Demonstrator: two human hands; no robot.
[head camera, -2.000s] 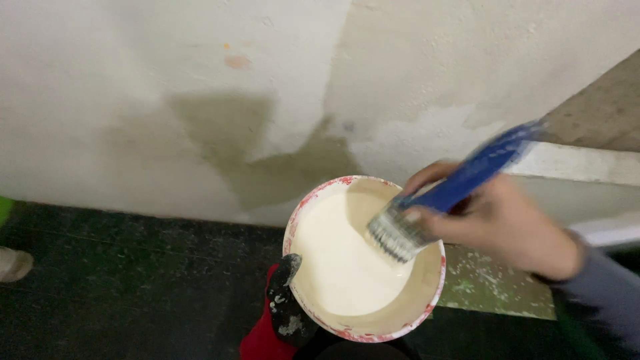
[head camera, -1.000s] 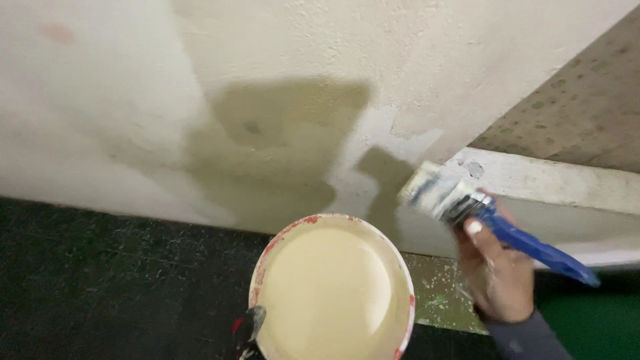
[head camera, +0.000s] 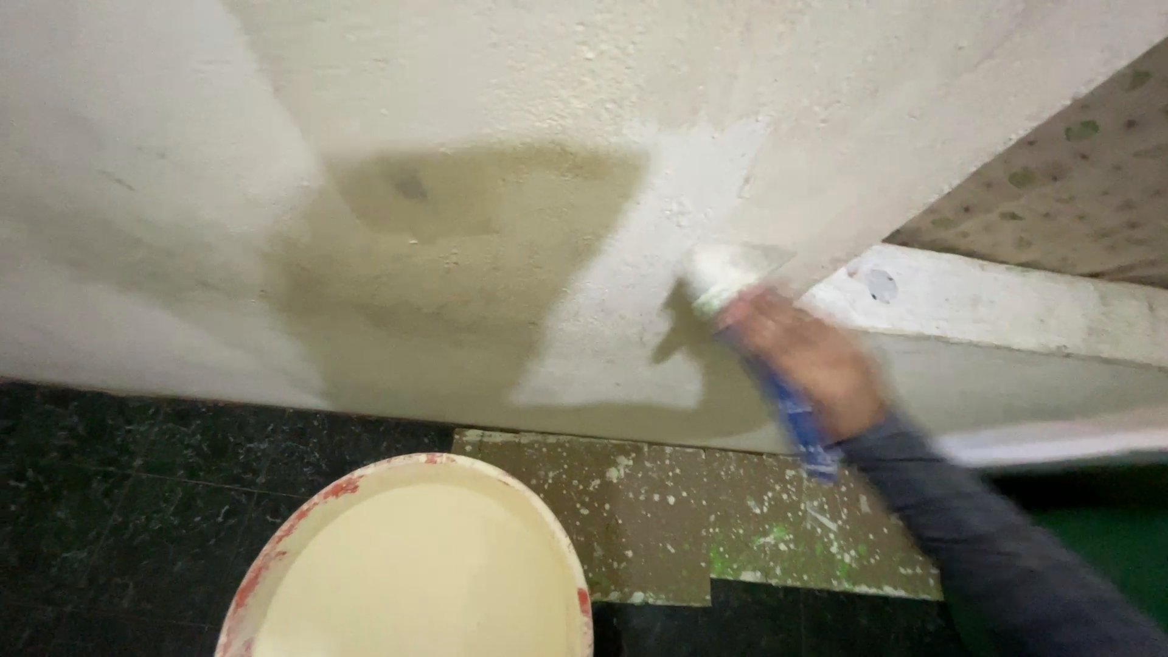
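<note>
My right hand (head camera: 808, 356) grips a wide paintbrush with a blue handle (head camera: 792, 415), blurred by motion. Its pale, paint-coated bristles (head camera: 730, 269) are at the off-white wall (head camera: 474, 91), near the wall's right edge. Below and to the left is a round bucket of cream-coloured paint (head camera: 420, 575), its rim smeared with red. My left hand is out of the frame.
Paint-spattered brown sheets (head camera: 639, 511) lie on the dark tiled floor (head camera: 119, 493) along the wall's foot. A white ledge (head camera: 1004, 306) juts out at the right, beside a spotted brown surface (head camera: 1077, 182). Shadows fall across the wall.
Two seconds ago the brush was over the paint in the bucket; my right hand has since carried it out to the wall. My gloved left hand, earlier at the bucket's rim, has left the view.
</note>
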